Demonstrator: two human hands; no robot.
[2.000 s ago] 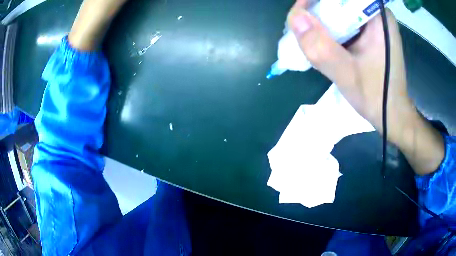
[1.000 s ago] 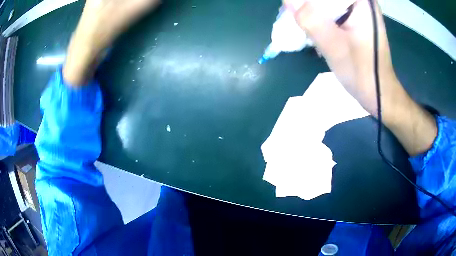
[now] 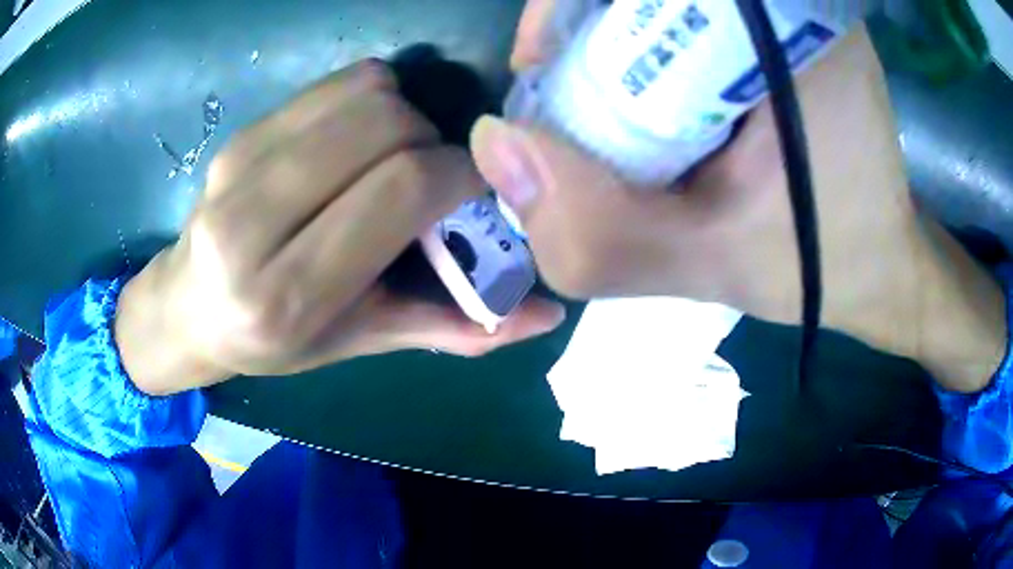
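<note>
My left hand (image 3: 322,222) holds a small pale plastic housing (image 3: 485,265) between thumb and fingers. The housing shows a dark round opening and small dots inside. My right hand (image 3: 689,211) is closed around the fat white dispensing syringe (image 3: 655,78), which has a printed label and a blue band. The syringe's front end points down-left at the housing's upper right side. The tip is mostly hidden by my right thumb and fingers, so I cannot tell if it touches the housing.
White wiping paper (image 3: 650,383) lies on the dark green bench (image 3: 367,406) below my right hand. A black cable (image 3: 791,167) hangs across my right hand. A green fitting (image 3: 939,33) shows blurred at the upper right. Whitish residue (image 3: 202,136) is on the bench at the left.
My left hand has come from the upper left to the middle and now shows the housing. My right hand and the syringe appear larger and nearer, and the syringe front now meets the left hand's area.
</note>
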